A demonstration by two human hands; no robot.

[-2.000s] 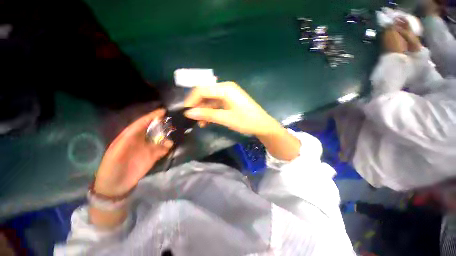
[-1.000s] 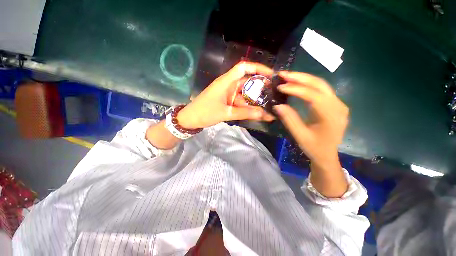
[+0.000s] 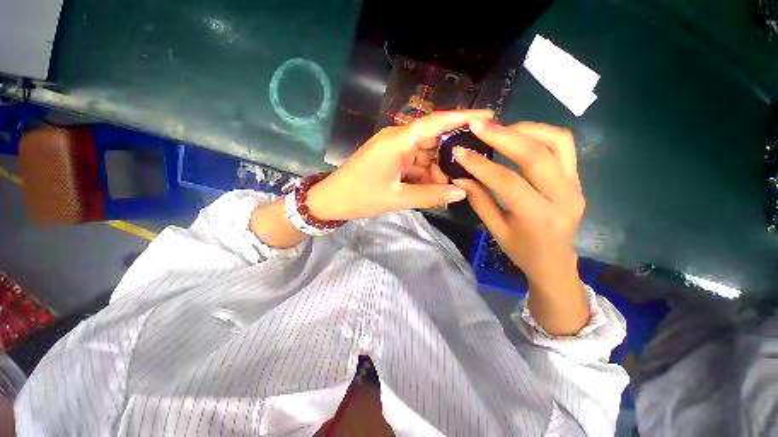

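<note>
A round watch head [image 3: 461, 155] with a black face and shiny rim is held between both hands, face up, just in front of the black fixture plate [image 3: 408, 78]. My left hand [image 3: 380, 171] grips its left side with thumb and fingers. My right hand [image 3: 533, 189] holds its right side, with fingertips over the edge and face. The fingers hide much of the rim. Red laser lines cross on the plate beyond my left fingers.
A pale green ring [image 3: 300, 92] lies left of the plate and a white paper slip [image 3: 560, 74] right of it, on the green mat [image 3: 653, 145]. Blue bins [image 3: 223, 181] sit below the table edge. An orange-brown stool seat [image 3: 61, 174] stands at left. Grey clothing shows at lower right.
A paler, metallic side of the unit showed between my hands a second ago; now a black face shows. My right fingers have closed in around it. The view turned towards the left earlier.
</note>
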